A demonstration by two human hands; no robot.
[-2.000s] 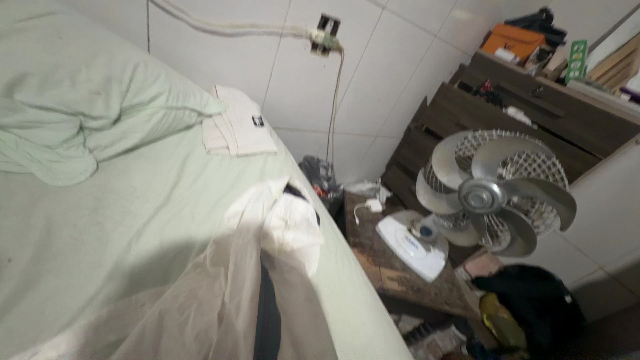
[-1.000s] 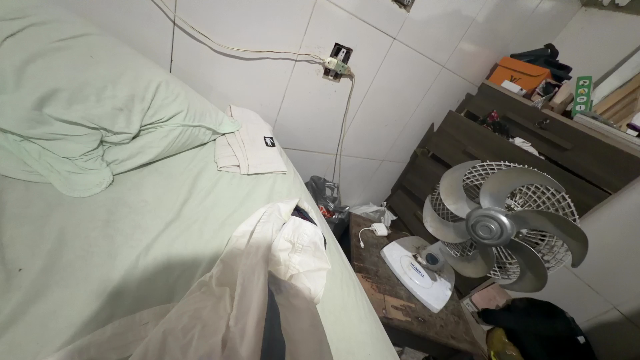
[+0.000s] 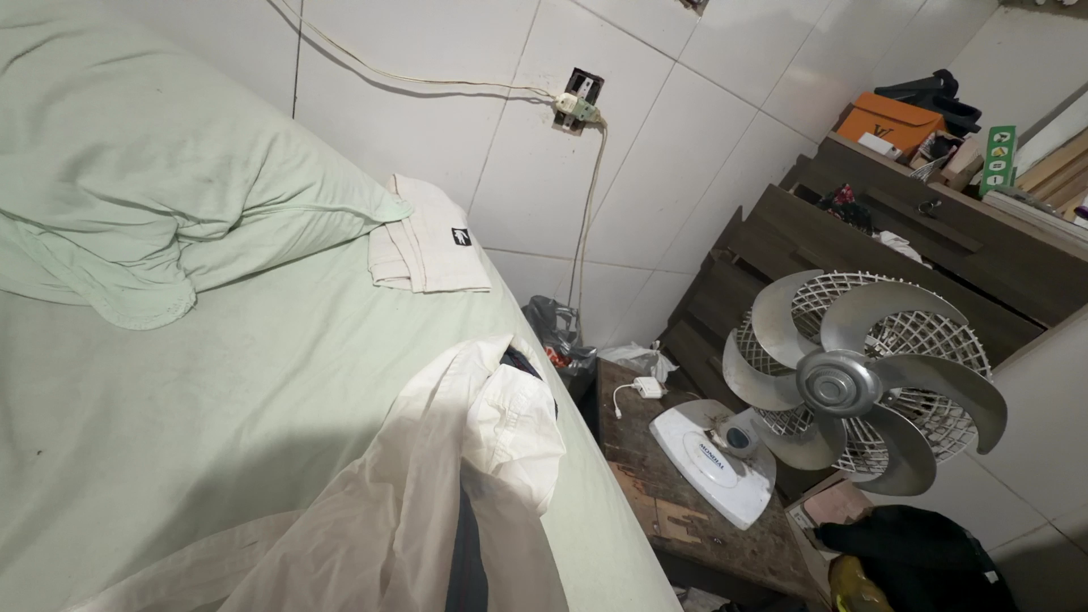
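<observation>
Neither of my hands shows in the head view. A rumpled white garment (image 3: pixel 408 476) with a dark strip along it lies over the edge of a bed with a pale green sheet (image 3: pixel 280 365), and runs out of the bottom of the view. Near the wall side of the bed lies a folded cream cloth (image 3: pixel 433 242) with a small black tag. One corner of a pale green pillow (image 3: pixel 170 170) touches that cloth.
Right of the bed, a fan (image 3: pixel 837 382) without a front grille stands on a worn wooden table (image 3: pixel 680 510), beside a white charger (image 3: pixel 648 388). Behind are a dark chest of drawers (image 3: pixel 935 229) and a wall socket (image 3: pixel 580 102). Dark fabric (image 3: pixel 918 552) lies lower right.
</observation>
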